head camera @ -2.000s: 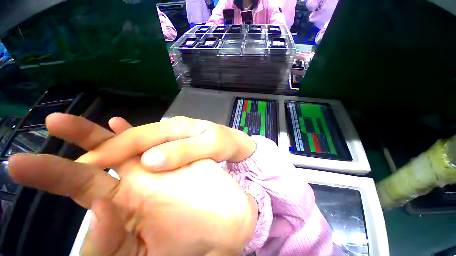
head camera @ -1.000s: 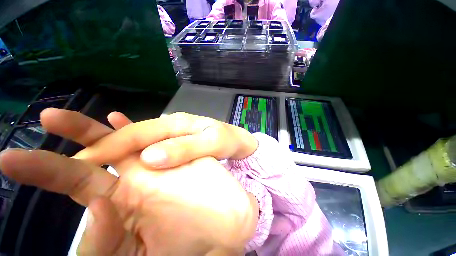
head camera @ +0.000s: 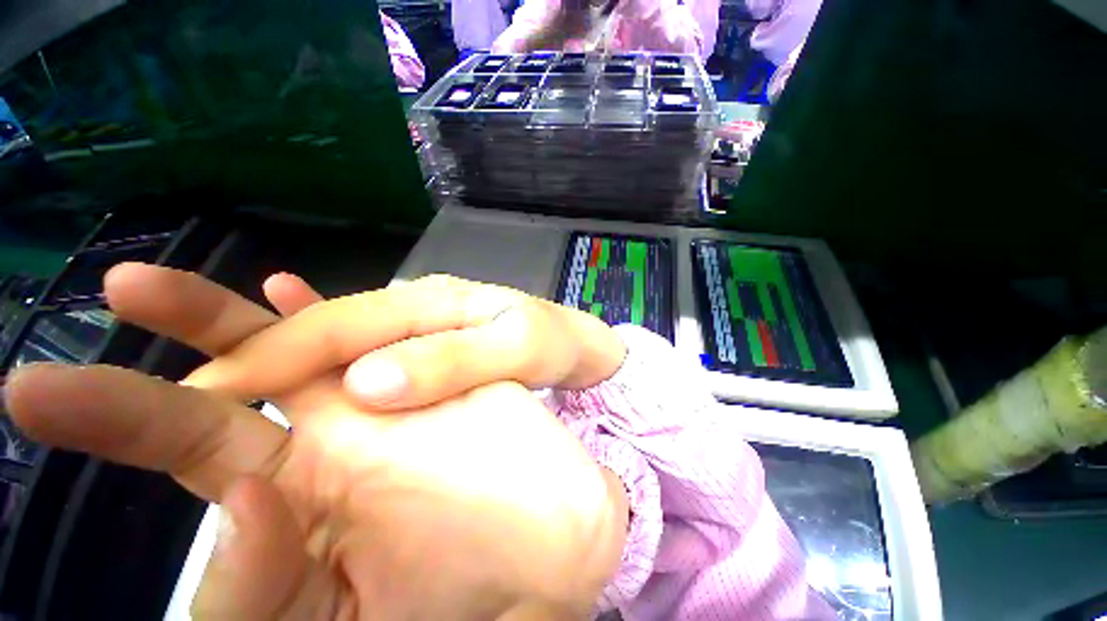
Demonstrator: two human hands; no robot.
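My left hand is large at the lower left, palm up, with fingers spread towards the left edge. It holds nothing. My right hand lies across it, its thumb on the palm, clasping it; some fingers are hidden. The pink sleeve reaches to the lower right. Beyond the hands, a foam tray holds two lit display units, one partly covered by my right hand, the other in full view. A nearer foam tray holds an unlit display unit, partly behind the sleeve.
A tall stack of clear blister trays stands behind the foam trays, between dark green partitions. Black partitioned trays are at left. A wrapped post slants in at right. People in pink smocks are at the back.
The view shifts very slightly. The two dark upright items in front of the person behind the stack are no longer seen upright. My hands stay clasped in the same pose.
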